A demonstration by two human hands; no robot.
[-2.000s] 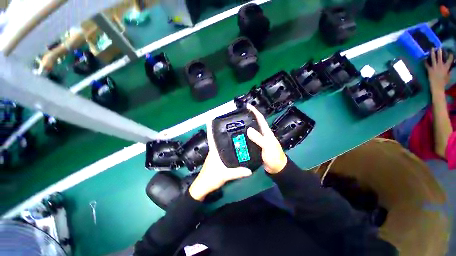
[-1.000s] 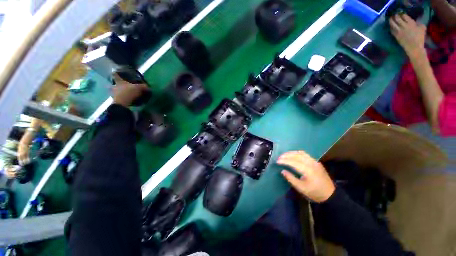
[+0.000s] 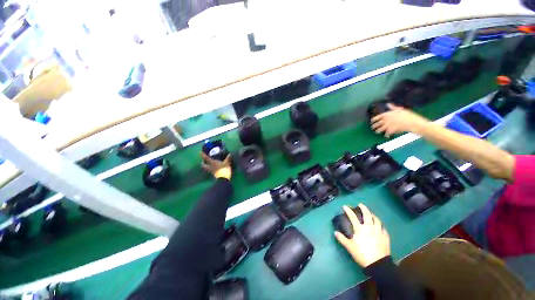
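Note:
My left hand (image 3: 218, 166) reaches over the green conveyor with its fingers around the lower part of a half-assembled unit (image 3: 214, 150), which shows a silver part and a blue bit. My right hand (image 3: 368, 239) is over the teal bench, its fingers on a black housing shell (image 3: 341, 224) that it partly covers. Two smooth rear shells (image 3: 288, 255) (image 3: 263, 227) lie convex side up left of my right hand. Open housing shells (image 3: 317, 184) lie in a row along the white rail, hollow side up.
Black units (image 3: 253, 164) stand on the conveyor. A person's hand (image 3: 400, 120) touches another unit farther right. Two more open shells (image 3: 416, 196), a white block (image 3: 413, 163) and a blue bin (image 3: 476, 120) are at right. A grey post (image 3: 88, 181) slants at left; a cardboard drum (image 3: 463, 272) is below right.
The view has shifted. My left hand is now at a unit with a silver part on the conveyor. My right hand has come down on a shell. The other person's hand has moved over the conveyor.

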